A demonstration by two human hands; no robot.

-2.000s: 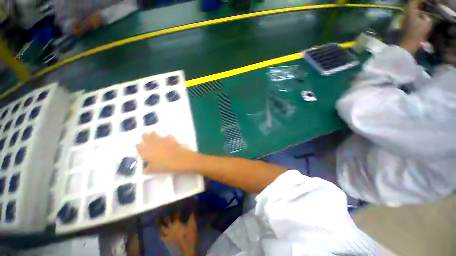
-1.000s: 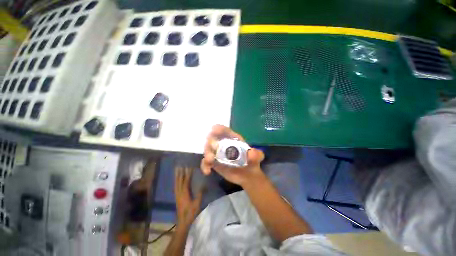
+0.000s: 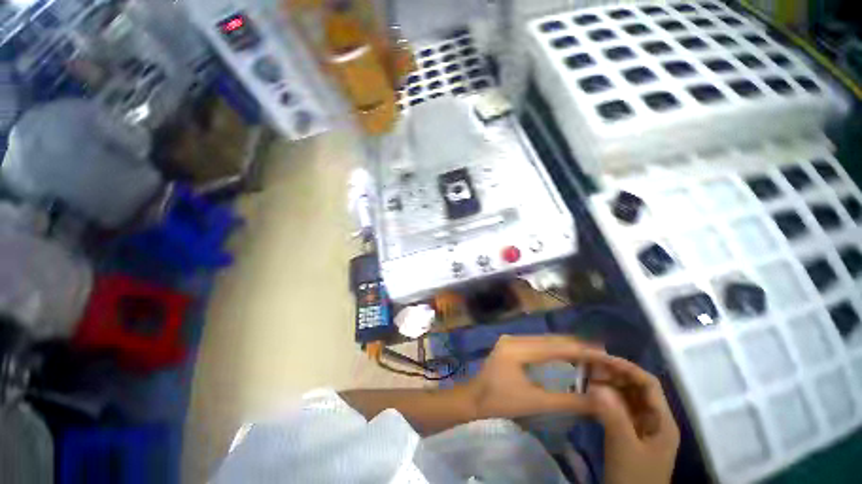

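Observation:
My left hand reaches in from the lower left, and its fingertips meet my right hand above my lap. My right hand is curled, its palm hidden. A small pale edge, seemingly of the light case part, shows between the hands; the rest is hidden and blurred. Beyond them, a black fixture with a pale round centre sits on the machine plate. To the right, a white tray holds dark watch housings, with some pockets empty.
Stacked white trays stand behind the open tray. A keypad controller with a cable lies left of the machine front, near its red button. An orange-brown cylinder hangs above the plate. Red and blue items are far left.
The view has swung left, from the green mat to the machine. My left hand has risen from my lap to meet my right hand, which held the light case part up a second ago.

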